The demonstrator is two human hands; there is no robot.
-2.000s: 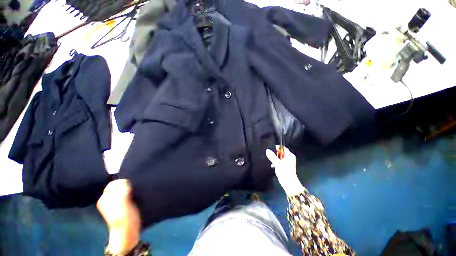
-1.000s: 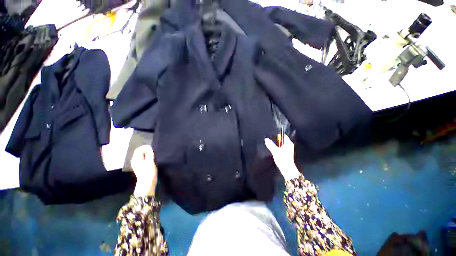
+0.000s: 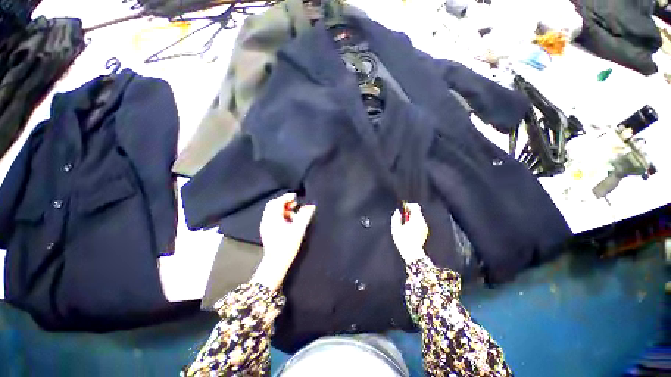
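A navy double-breasted coat [image 3: 346,177] lies in front of me, its lower part hanging over the table's front edge near my lap. Its collar is open, and dark hanger-like shapes show inside the neck. My left hand [image 3: 287,221] is closed on the coat's front edge at the left. My right hand [image 3: 408,224] is closed at the coat's right front; a small reddish thing shows at its fingers, too small to name surely. More navy cloth and a grey-olive coat [image 3: 234,129] lie under it.
Another navy coat [image 3: 88,191] lies at the left. Black hangers [image 3: 544,132] are piled at the right, near a grey pistol-shaped tool [image 3: 622,169]. Loose hangers [image 3: 195,40] and dark garments [image 3: 37,74] lie at the far left. A dark cloth [image 3: 622,33] is at the far right.
My left hand has moved from the coat's lower left side up and right onto its front. The coat's left front is now folded and the collar opened. The view has shifted.
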